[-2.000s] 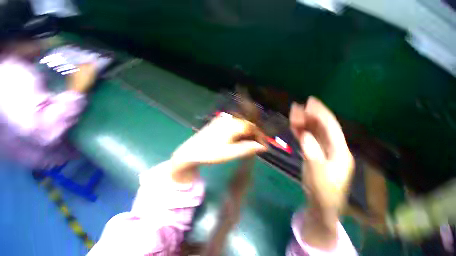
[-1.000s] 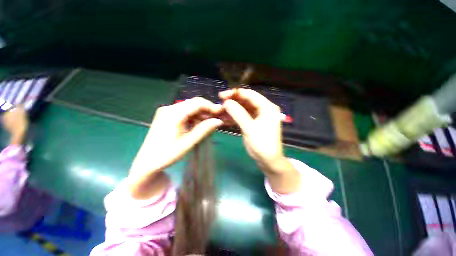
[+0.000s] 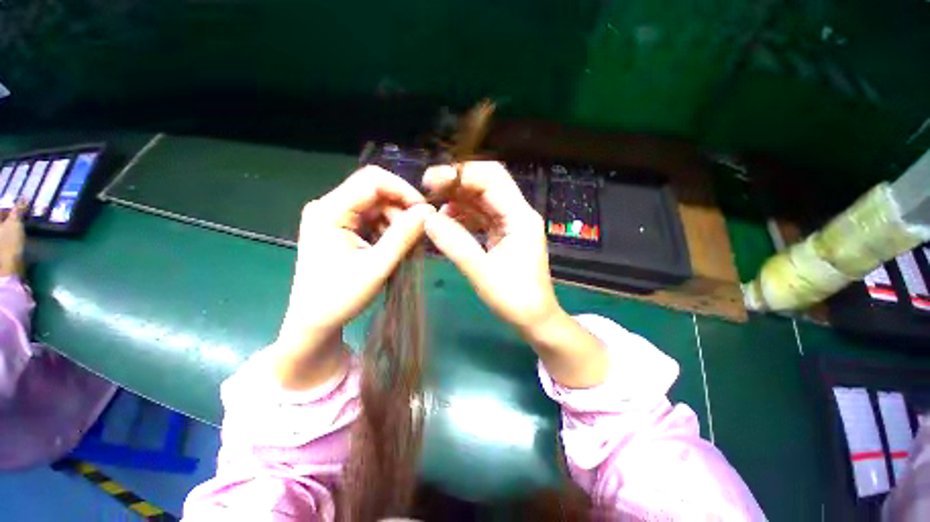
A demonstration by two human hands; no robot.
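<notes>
A lock of long brown hair (image 3: 393, 377) rises from the bottom of the view to my fingertips. Its thin golden-brown ends (image 3: 475, 128) stick up above my right hand. My left hand (image 3: 347, 250) is closed on the hair, thumb and forefinger pinching it. My right hand (image 3: 500, 240) also pinches the hair, its fingertips touching those of the left. Whether a hair tie is between the fingers cannot be told. Behind the hands lies a black phone tray (image 3: 637, 240). A phone (image 3: 574, 207) in it shows a dark screen with red and green bars.
A green board (image 3: 229, 189) lies left of the tray, and a brown board (image 3: 711, 245) is under its right end. A yellow-taped post (image 3: 831, 250) slants at right. More trays with white screens (image 3: 862, 438) stand at right and far left (image 3: 46, 189). A coworker's pink sleeve (image 3: 41, 393) is at left.
Both hands have come together at the hair; they were apart two seconds ago. The view has turned and steadied. The hair ends now stand up above the right hand.
</notes>
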